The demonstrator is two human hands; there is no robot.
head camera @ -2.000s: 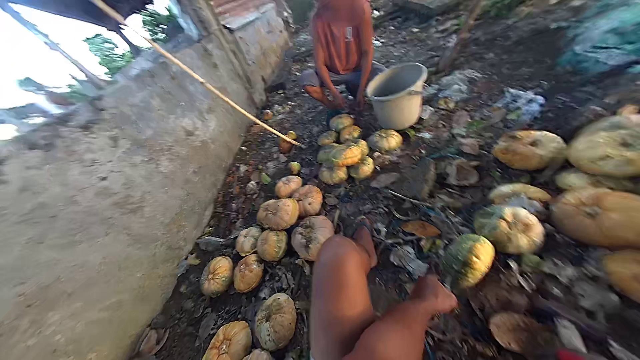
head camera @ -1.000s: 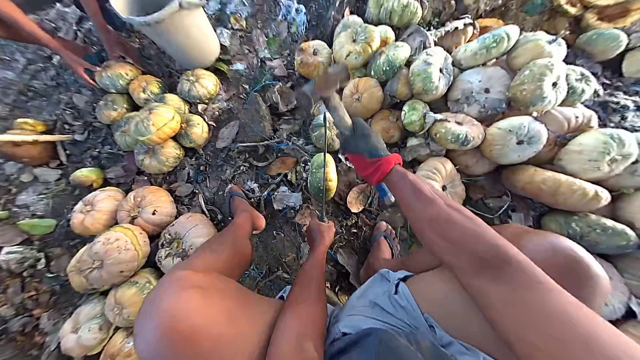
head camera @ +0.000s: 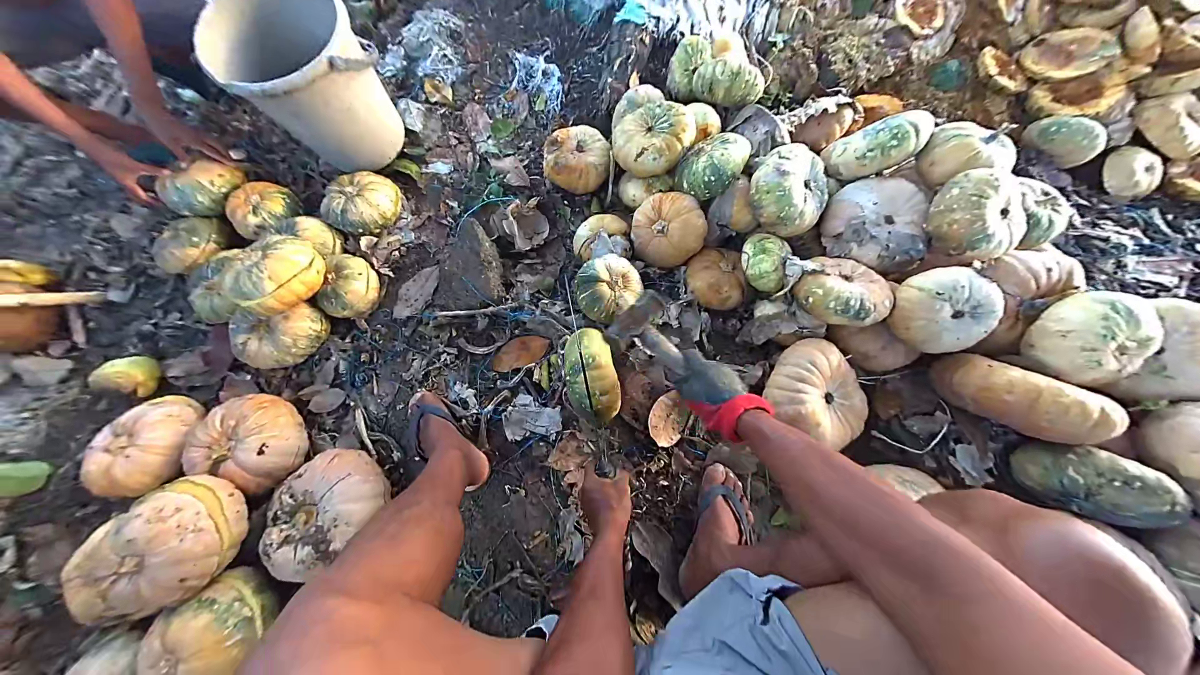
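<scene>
A green and yellow pumpkin lies on the ground between my feet, with a long thin blade lying along its top. My left hand is closed round the blade's dark handle, just below the pumpkin. To the right, my right hand, in a grey glove with a red cuff, grips a hammer; the hammer's head is beside the pumpkin's upper right edge. Whether the hammer touches the blade cannot be told. Another small striped pumpkin sits just beyond.
Many pumpkins are heaped on the right, and halved ones lie at the far right. More pumpkins lie on the left. A co-worker's hands touch a pile near a white bucket. Dry leaves and a stone lie ahead.
The hammer in my right hand has come down closer to the pumpkin since one second ago. Earlier, the view looked farther ahead, toward the co-worker and wall.
</scene>
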